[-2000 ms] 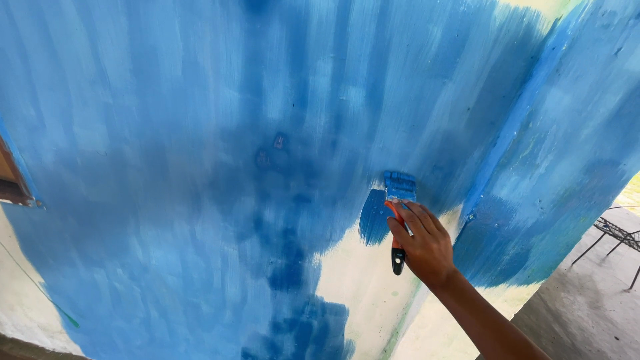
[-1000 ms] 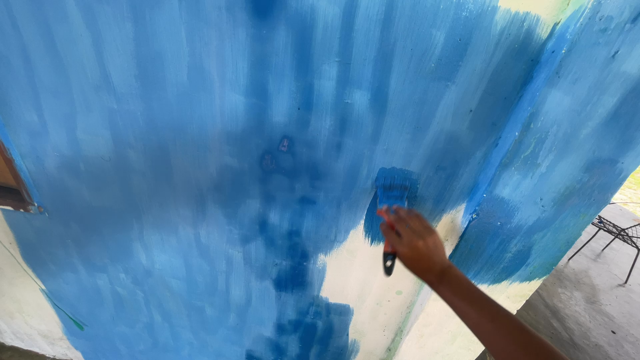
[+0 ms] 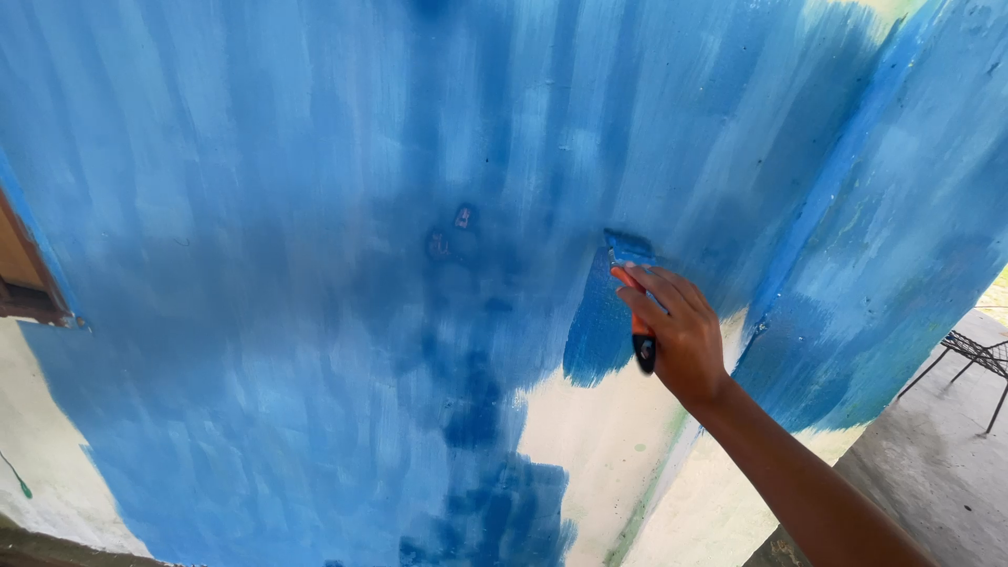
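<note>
My right hand [image 3: 683,335] is closed around the orange and black handle of a flat paintbrush [image 3: 639,303]. The brush's bristles, loaded with blue paint, press on the wall, at the top of a darker wet patch of blue paint [image 3: 598,331]. Most of the wall [image 3: 299,181] is coated in streaky blue, and a bare cream area [image 3: 606,417] shows below the brush. Left of the brush are two small dark-rimmed marks [image 3: 463,216] on the wall. My left hand is out of view.
A raised wall corner [image 3: 819,189] runs down on the right, with another blue face beyond it. A wood-framed opening [image 3: 27,260] lies at the left edge. At the right, a black metal chair or table [image 3: 976,350] stands on the concrete floor [image 3: 929,465].
The brush, in my right hand throughout, moved over the dark wet patch and is now at its upper end. The patch has spread upward over the wall around the bristles.
</note>
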